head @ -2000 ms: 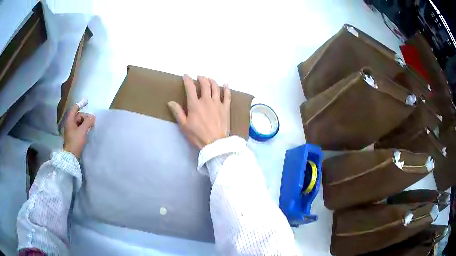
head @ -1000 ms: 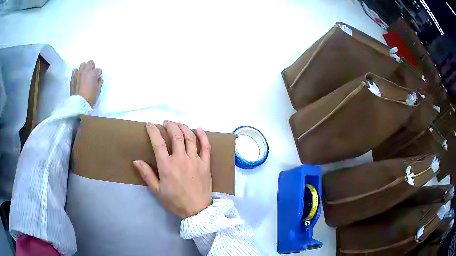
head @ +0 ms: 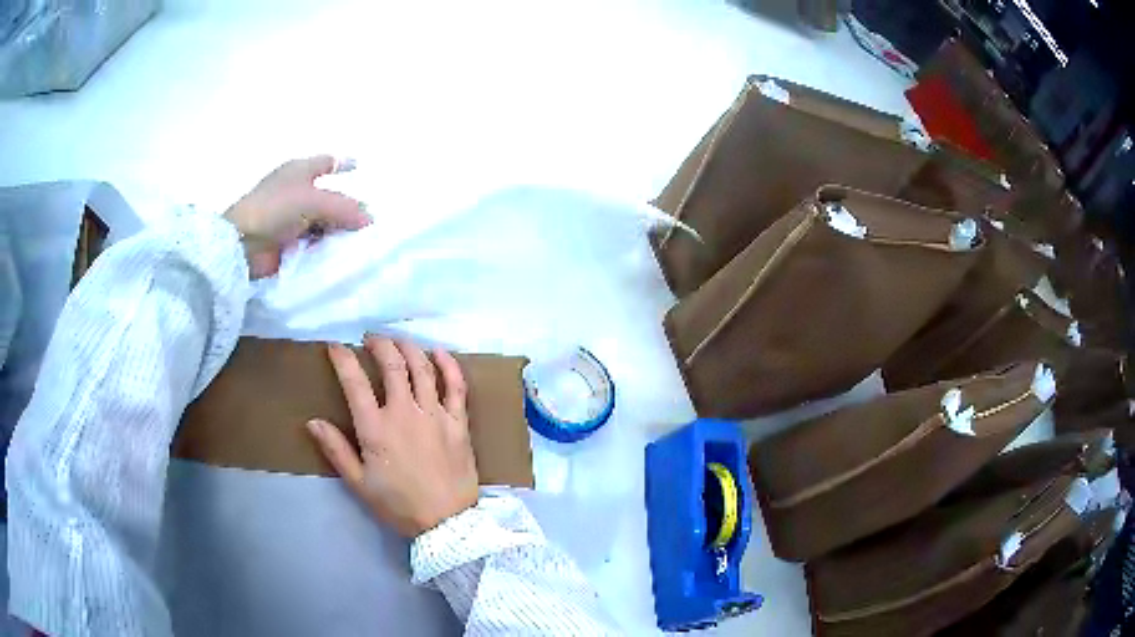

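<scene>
A flat brown bag (head: pixel 268 398) lies in front of me, its lower part covered by white-grey tissue paper (head: pixel 286 541). My right hand (head: pixel 408 442) rests spread on the bag's bare brown part, pressing it from above and gripping nothing. My left hand (head: pixel 296 214) is above the bag's far edge, at a raised, crumpled sheet of white tissue (head: pixel 485 268). The sheet's near left end is at my fingers, which are partly apart. A white band is on one left fingertip.
A blue-rimmed tape roll (head: pixel 570 396) lies beside the bag's right edge. A blue tape dispenser (head: pixel 697 523) with a yellow roll stands right of it. Brown bags (head: pixel 809 311) stand in rows at right. Wrapped packets (head: pixel 44 249) lie at left. Clear plastic (head: pixel 75 44) lies at the far left.
My left hand has moved right, and a sheet of tissue now billows beyond the bag. My right hand stays on the bag. The view has shifted, so the table items appear further left.
</scene>
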